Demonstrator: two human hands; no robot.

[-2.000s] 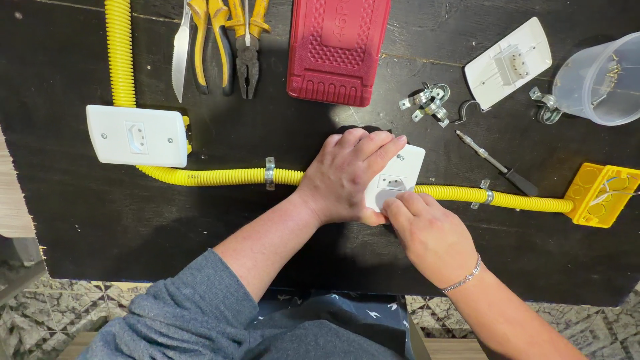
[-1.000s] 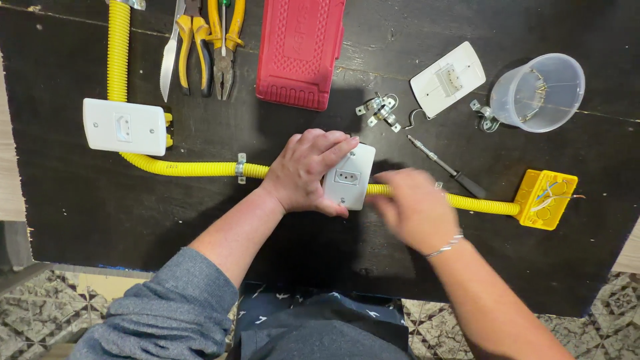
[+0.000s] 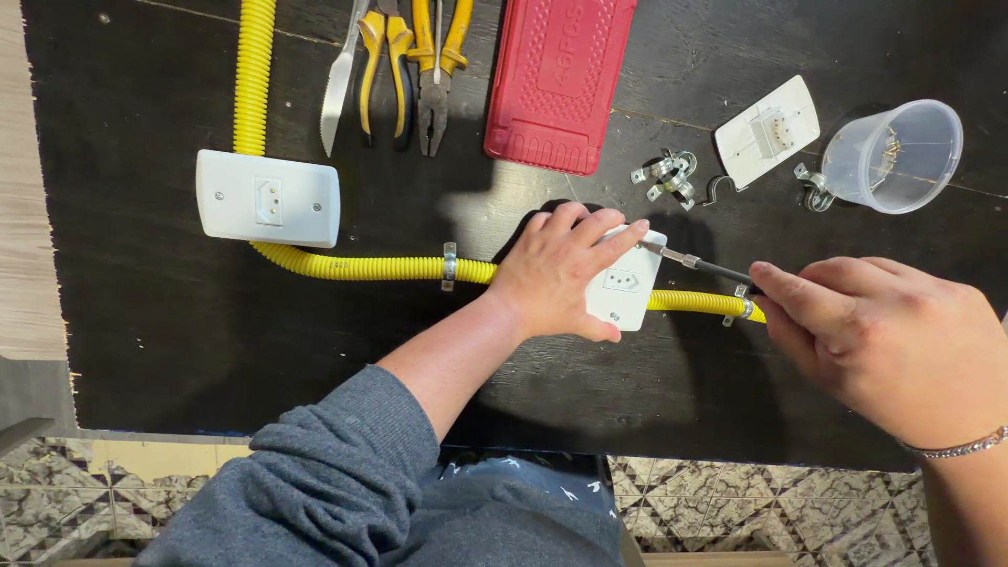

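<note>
My left hand [image 3: 555, 276] holds a white outlet cover plate [image 3: 626, 295] by its left side, thumb at the lower edge and fingers at the top. In my right hand [image 3: 882, 339] is a screwdriver [image 3: 713, 270] with a dark handle; its metal tip meets the plate's upper screw. A second screw shows near the plate's lower edge. Yellow corrugated conduit [image 3: 386, 268] runs to the plate from the left, and more conduit [image 3: 693, 302] leaves it on the right under a metal clamp [image 3: 742, 305]. Another white outlet plate [image 3: 268, 198] sits at the left.
A red case [image 3: 559, 87], combination pliers [image 3: 434, 102], yellow-handled cutting pliers [image 3: 384, 71] and a serrated knife [image 3: 339, 94] lie along the back. Loose metal clamps [image 3: 669, 179], an overturned outlet plate [image 3: 768, 132] and a clear plastic tub [image 3: 894, 157] with small screws are at the back right.
My right hand has picked up the screwdriver, which lay on the table in both earlier frames, and brought it to the plate. My left hand still holds the plate.
</note>
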